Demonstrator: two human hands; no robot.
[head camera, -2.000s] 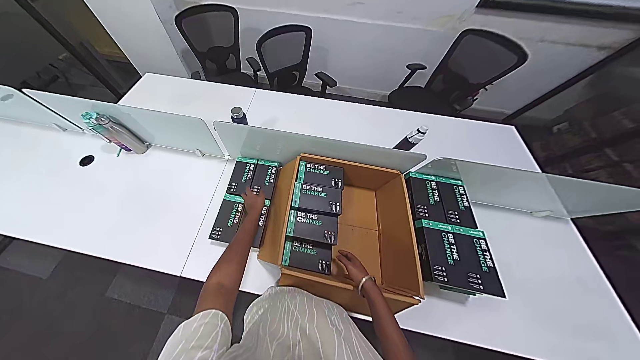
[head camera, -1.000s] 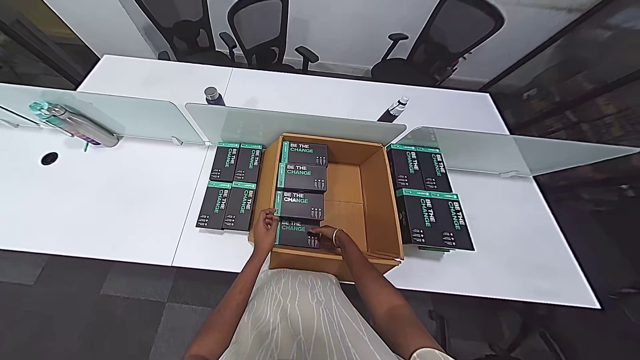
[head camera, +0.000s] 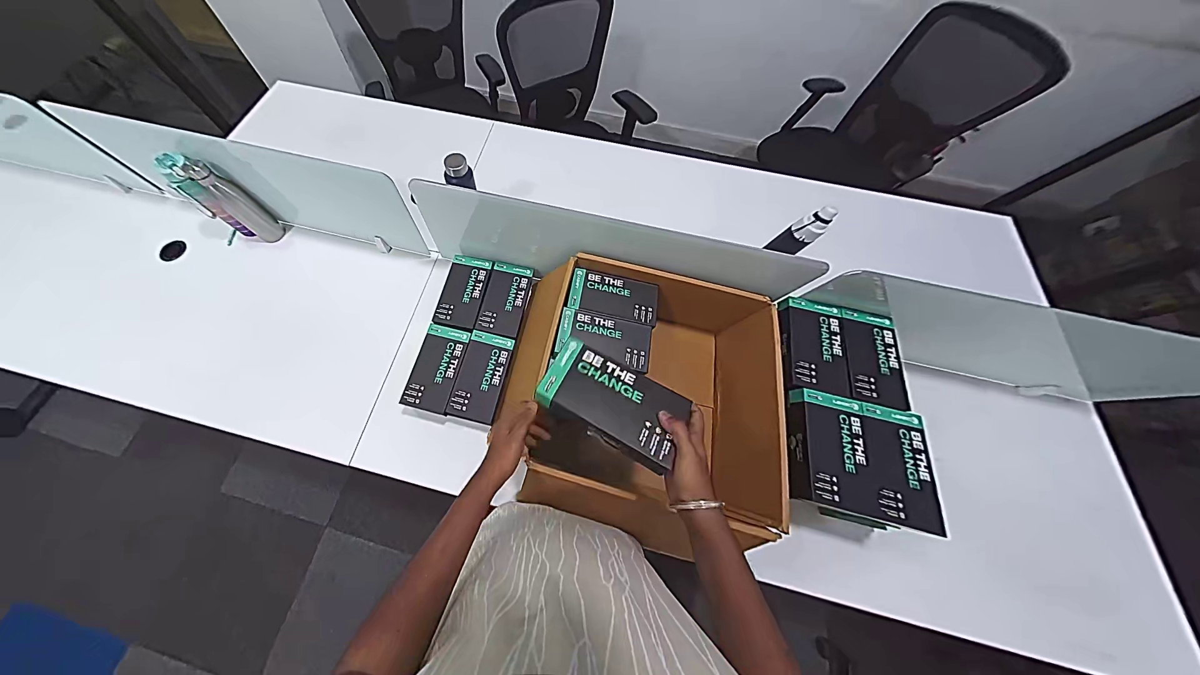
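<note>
My right hand (head camera: 687, 459) grips the lower right end of a black and green product box (head camera: 609, 403), which is tilted above the near left part of an open cardboard carton (head camera: 783, 422). My left hand (head camera: 514, 439) is at the carton's left wall, close to the held box's green end; whether it touches the box I cannot tell. Two similar boxes (head camera: 614, 294) (head camera: 607, 339) lie inside at the far left. Several black boxes (head camera: 480, 375) stand in a group left of the carton, and several stacked ones (head camera: 848, 347) stand to its right.
Frosted glass partitions (head camera: 609, 234) run behind the carton across the white desk (head camera: 281, 328). Beyond them are a dark bottle (head camera: 457, 172) and a black and white bottle (head camera: 804, 230). Another bottle (head camera: 225, 202) lies at the left partition. Mesh office chairs (head camera: 553, 47) stand behind.
A box that lay in the carton's near left part a second ago is now lifted and tilted in my right hand. My left hand moved from the left group of boxes to the carton's near left side.
</note>
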